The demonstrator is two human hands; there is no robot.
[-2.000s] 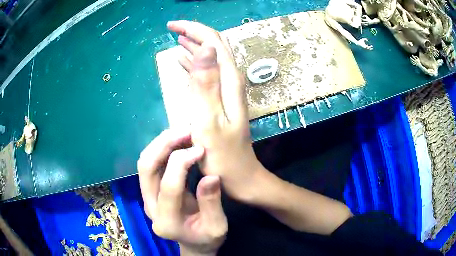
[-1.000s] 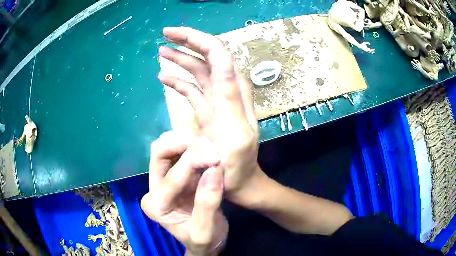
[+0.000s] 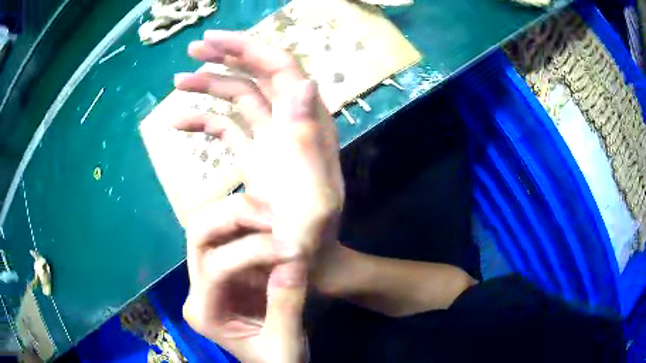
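No part is in either hand. My right hand [image 3: 287, 135] is raised palm up over the tan cardboard mat [image 3: 354, 53], its fingers apart and somewhat blurred. My left hand [image 3: 244, 276] is below it, with its fingers and thumb closed against my right wrist. The mat has dark wet spots, and my right hand hides its middle. Several white swab tips [image 3: 363, 105] stick out over the mat's near edge. The small white dish is not visible.
Tan parts [image 3: 173, 18] lie at the bench's top left, with thin white sticks [image 3: 92, 105] and a small ring [image 3: 98, 172] nearer. A small tan piece [image 3: 42, 273] lies far left. Blue crates [image 3: 524, 184] with tan parts [image 3: 602, 120] stand right and at lower left [image 3: 159, 333].
The view has turned, and the bench and mat now slant steeply. The tan heap at right has mostly left the picture and other tan parts show at top left. My left hand stays at my right wrist.
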